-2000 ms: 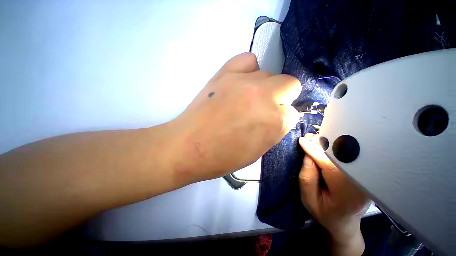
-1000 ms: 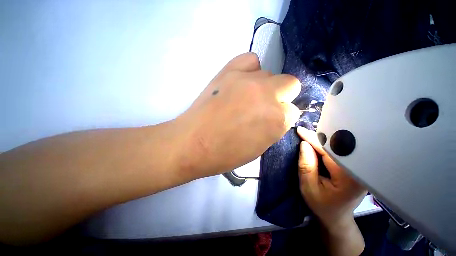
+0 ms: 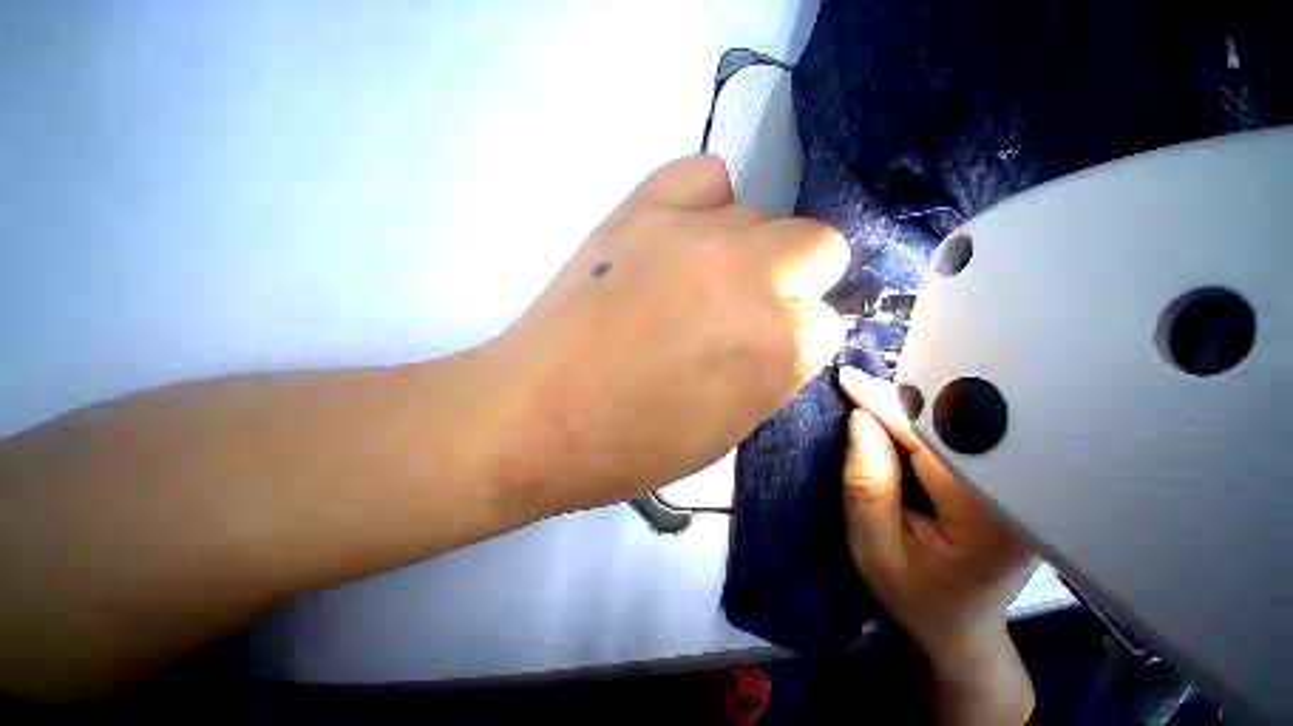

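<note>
A navy garment (image 3: pixel 794 525) lies under the machine head and runs from the table's front edge to the upper right. The small shiny presser foot (image 3: pixel 891 305) stands on it beside the head. My left hand (image 3: pixel 681 326) comes from the left, its curled fingers on the cloth just left of the foot; its fingertips are partly hidden. My right hand (image 3: pixel 936 532) comes from below, with thumb and index finger pinching the cloth just below the foot. Part of it is hidden behind the machine head.
The white sewing machine head (image 3: pixel 1106 341) with round dark holes covers the right side. The pale bed plate (image 3: pixel 759 135) shows left of the cloth on the white table (image 3: pixel 355 170). Red cloth (image 3: pixel 745 695) shows below the table's front edge.
The view of the machine head and garment has shifted slightly. My right hand has moved very little, a touch up and left. My left hand stays in nearly the same place.
</note>
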